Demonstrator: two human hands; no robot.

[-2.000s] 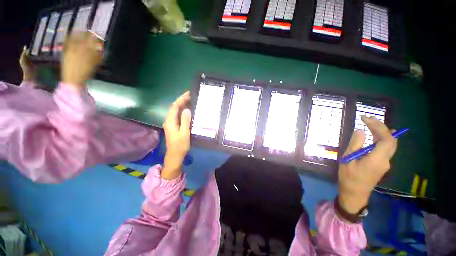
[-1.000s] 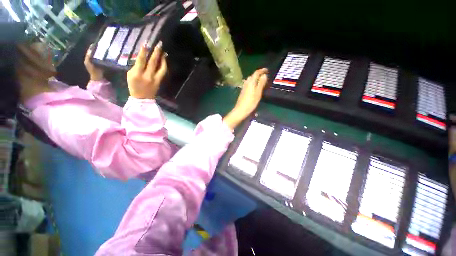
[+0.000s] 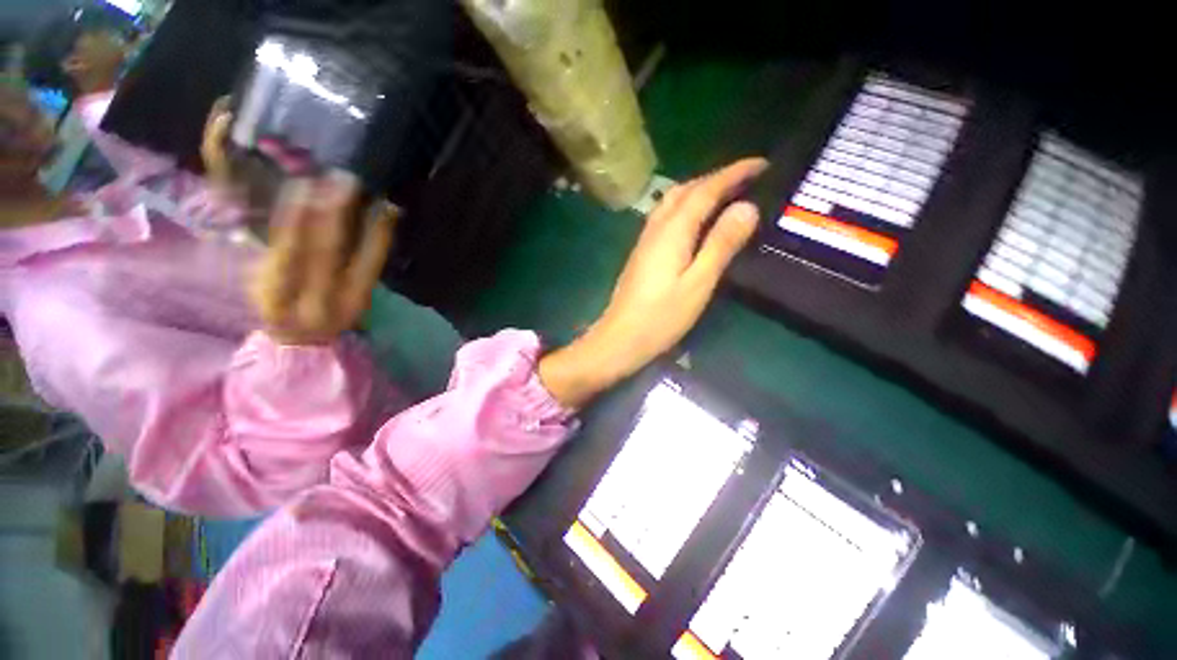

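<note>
The rear phone tray point(image 3: 942, 277) is black and holds phones with row-filled white screens and orange-red bars. My left hand point(image 3: 665, 277) is at its left end, thumb and forefinger apart, fingertips at the tray's edge; no grip on it can be made out. The near phone tray point(image 3: 762, 445) lies closer to me, cut off by the bottom edge. Its phones, such as the leftmost phone point(image 3: 671, 477), have glaring white screens; two show orange bars at the bottom. My right hand is out of the picture.
A post wrapped in yellowish film point(image 3: 574, 97) stands just beyond my left hand. On the left, a person in a pink smock point(image 3: 155, 348) has blurred hands at a dark tray point(image 3: 310, 110). Green mat point(image 3: 529, 277) and blue floor point(image 3: 484, 612) show.
The view has turned left and come closer to the trays. My left hand went from the near tray's left side to the rear tray's left end. My right hand and the blue pen left the picture.
</note>
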